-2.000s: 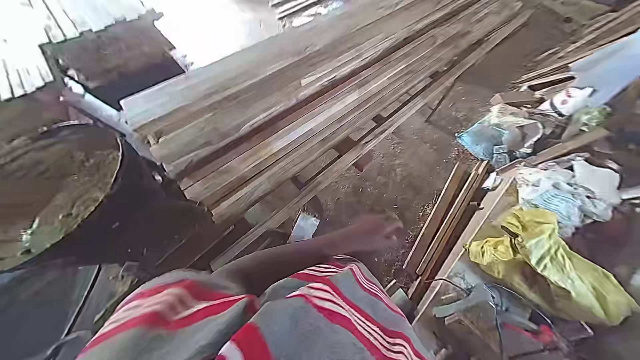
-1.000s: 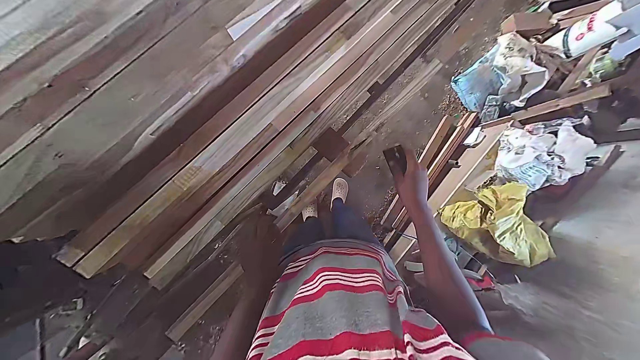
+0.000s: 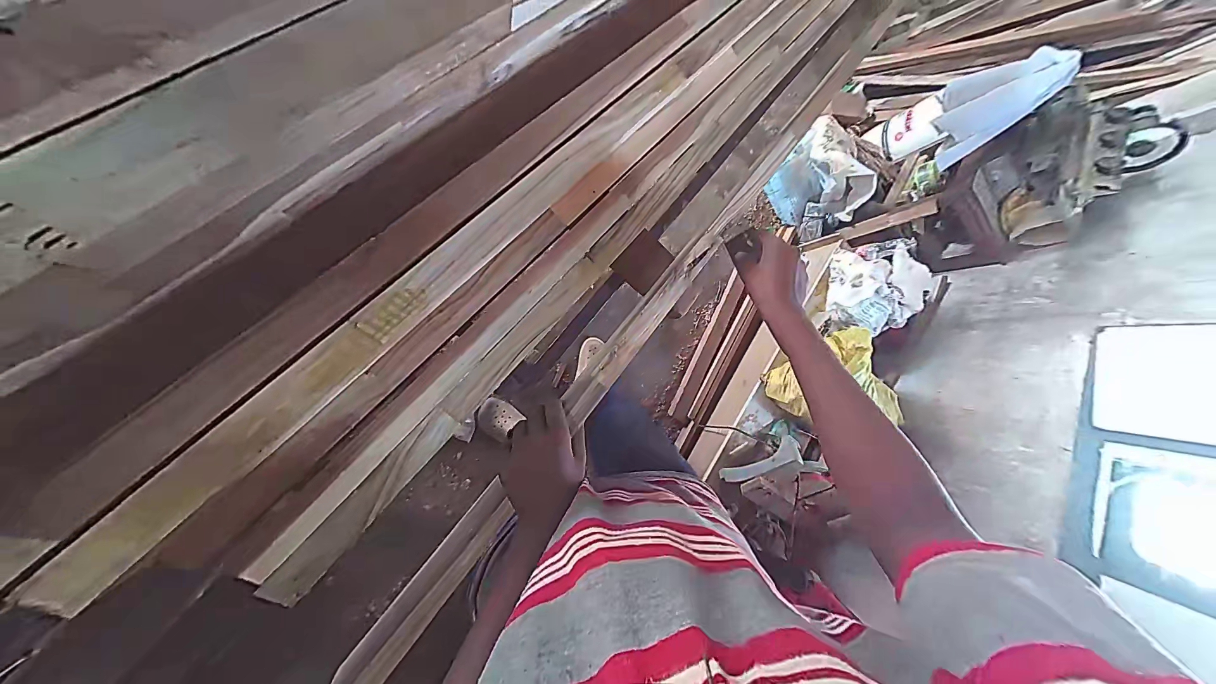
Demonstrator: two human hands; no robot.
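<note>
My left hand (image 3: pixel 543 461) is closed around a long narrow wooden strip (image 3: pixel 622 356), which runs from the lower middle of the head view up to the top right; some fingers are in shadow. At the right, my raised right hand (image 3: pixel 771 271) holds a small dark object (image 3: pixel 744 247) whose kind I cannot tell, close to the strip's right side. Left of both hands lie several long wooden boards (image 3: pixel 380 318), side by side on a slant. A short dark wood block (image 3: pixel 642 261) lies across the strips between the hands.
Light perforated shoes (image 3: pixel 501 418) show below the strips. To the right are stacked timber pieces (image 3: pixel 712 347), a yellow plastic bag (image 3: pixel 855 366), white plastic bags (image 3: pixel 879 285), a white bucket (image 3: pixel 907 131) and concrete floor (image 3: pixel 1007 342). Scrap wood (image 3: pixel 1026 47) lies at the top right.
My left hand, low in shadow beside the body a second ago, is now on the wooden strip. My right hand still holds the small dark object. The view has shifted.
</note>
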